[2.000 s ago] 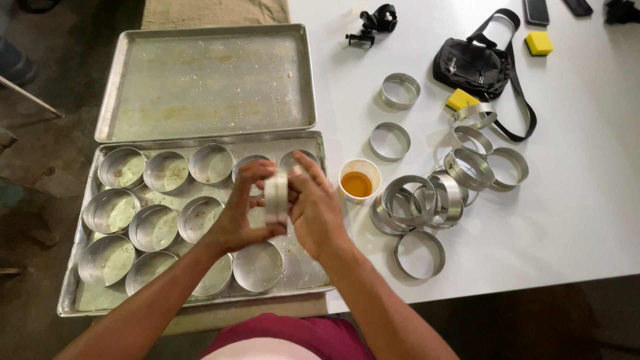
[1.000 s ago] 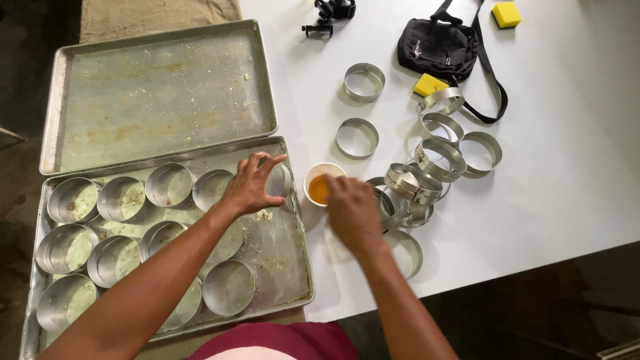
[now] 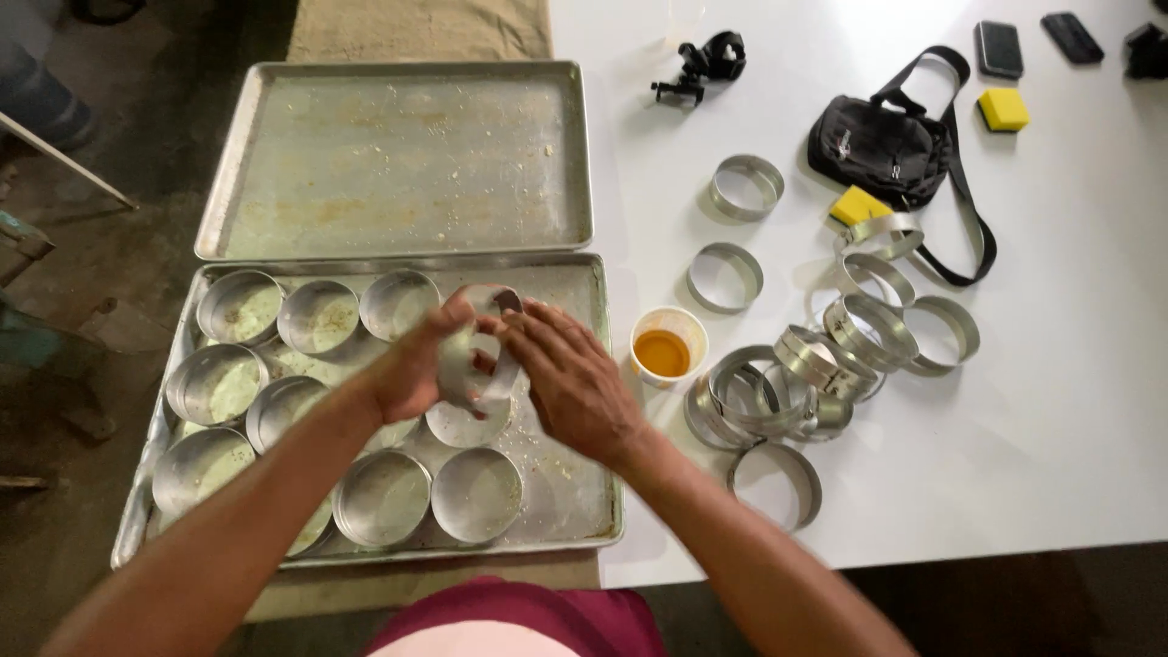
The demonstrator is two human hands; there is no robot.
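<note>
Above the near metal baking tray [image 3: 566, 474], my left hand [image 3: 415, 365] grips a metal ring [image 3: 461, 365], blurred by motion. My right hand [image 3: 570, 383] lies against the ring's right side, its fingers partly at the rim; whether they hold anything is not clear. Several metal rings [image 3: 476, 495] stand in rows on that tray, some partly hidden by my left forearm. Just right of the tray is a white cup [image 3: 669, 347] of amber liquid. Beyond it a loose pile of metal rings [image 3: 762, 392] rests on the white table [image 3: 912, 474].
A second baking tray [image 3: 411, 164] with crumbs lies behind the first. Two separate rings [image 3: 725, 276] stand behind the cup. Farther back are a black bag [image 3: 876, 151] with a strap, yellow sponges [image 3: 1004, 109], a black mount [image 3: 703, 68] and two dark devices [image 3: 999, 48].
My right hand has moved left from the cup to the ring. My left hand has lifted the ring off the tray's right part, where it was touching one a second ago.
</note>
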